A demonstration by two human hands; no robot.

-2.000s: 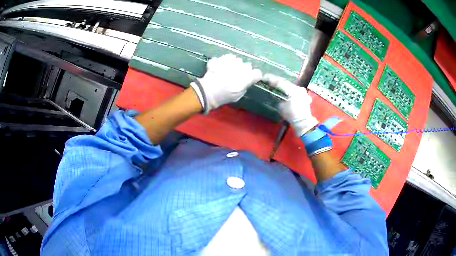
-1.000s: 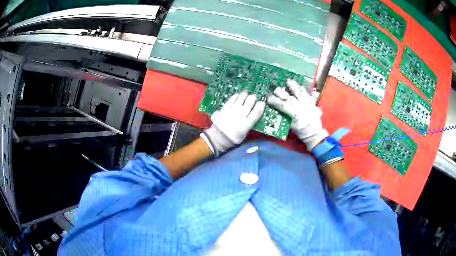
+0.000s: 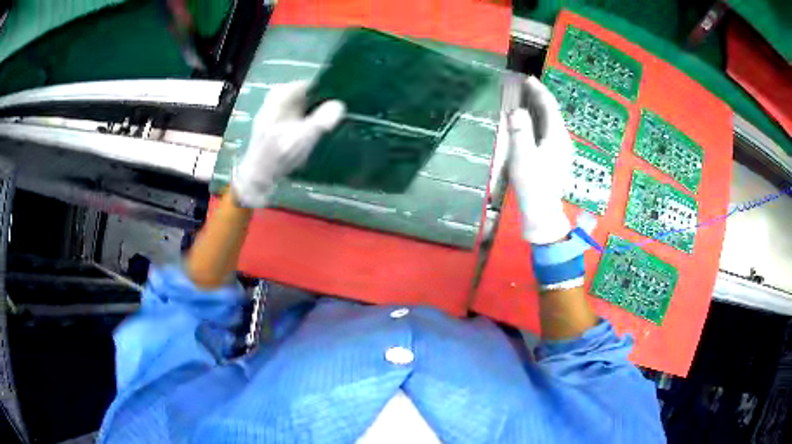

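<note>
A dark green joined board panel, blurred by motion, is over the dull green block with whitish lines. Its plain dark side faces up and a pale line crosses its middle. My left hand, in a white glove, holds the panel's left edge with the thumb on top. My right hand, gloved with a light-blue wrist band, is beyond the panel's right corner, fingers apart and blurred. I cannot tell if its fingertips touch the panel.
Several green circuit boards lie in two columns on the right red sheet. Another red sheet lies under the block. A blue coiled cord runs right from my wrist. Metal rails and dark racks are at left.
The panel has moved from near my body up over the block, and its component side no longer shows. My left hand has moved left and up with it. My right hand has moved up and away.
</note>
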